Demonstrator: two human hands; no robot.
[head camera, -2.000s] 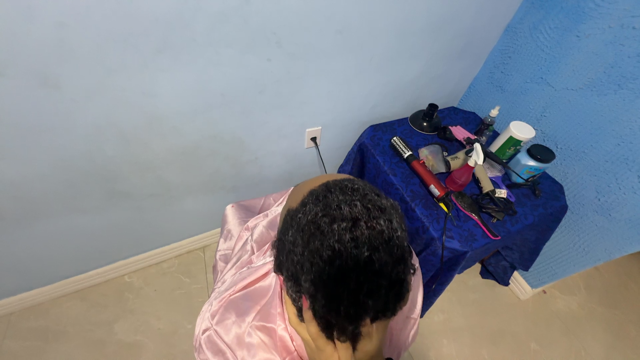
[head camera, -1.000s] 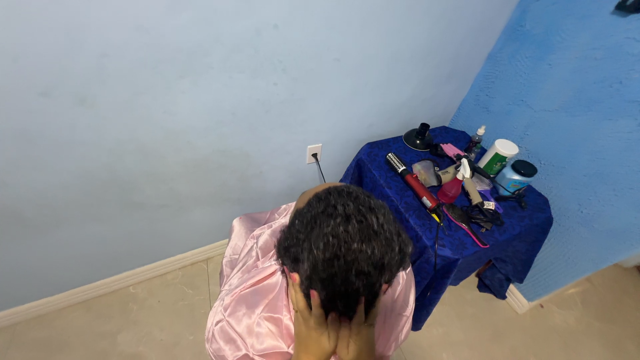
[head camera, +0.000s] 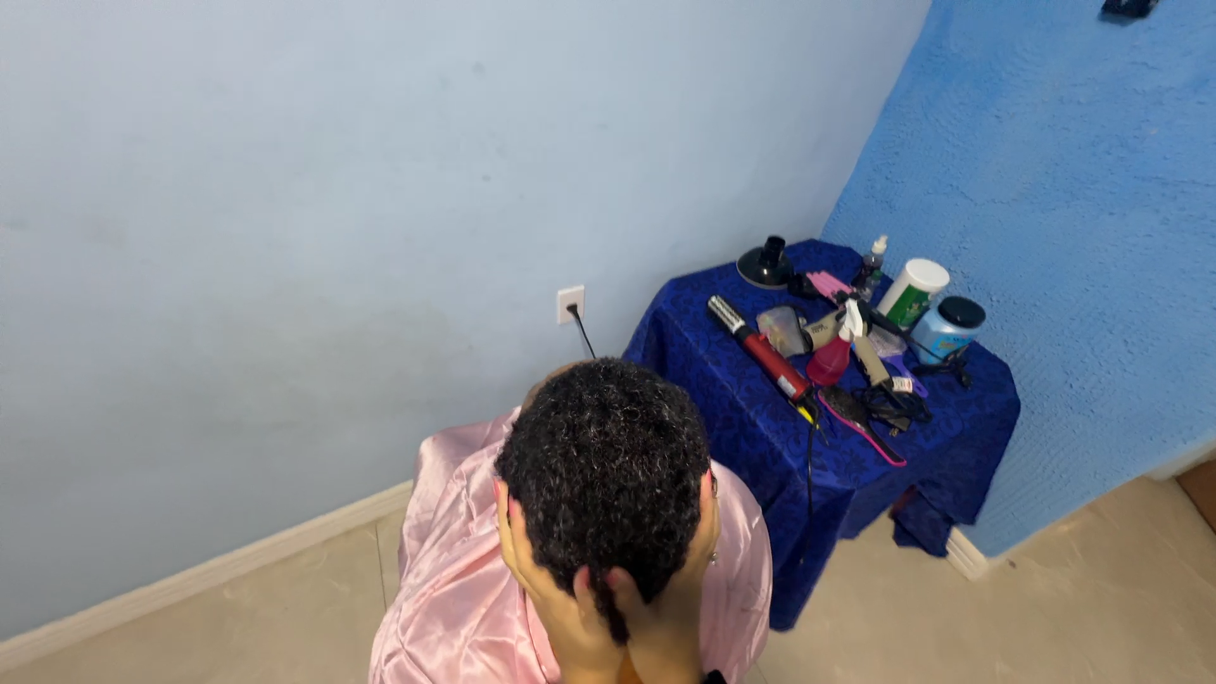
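A seated person with short, dark curly hair (head camera: 608, 456) wears a pink satin cape (head camera: 456, 579). My left hand (head camera: 560, 589) lies along the left side of the head, its pink-nailed fingers spread at the hair's edge. On the right side my right hand (head camera: 679, 598) rests in the same way, fingers up beside the ear. Both thumbs meet the hair low at the back, on either side of a narrow dark lock. Neither hand is closed around anything; the palms are partly hidden by each other and the frame's bottom edge.
On the right, a table with a blue cloth (head camera: 741, 408) holds a red hot-air brush (head camera: 765, 356), a red spray bottle (head camera: 831, 356), a paddle brush (head camera: 855, 418), a black diffuser (head camera: 766, 264), jars and cords. A plugged outlet (head camera: 570, 304) is on the wall behind.
My hands have moved apart and up along the sides of the head; earlier they were close together, low at the back of the hair.
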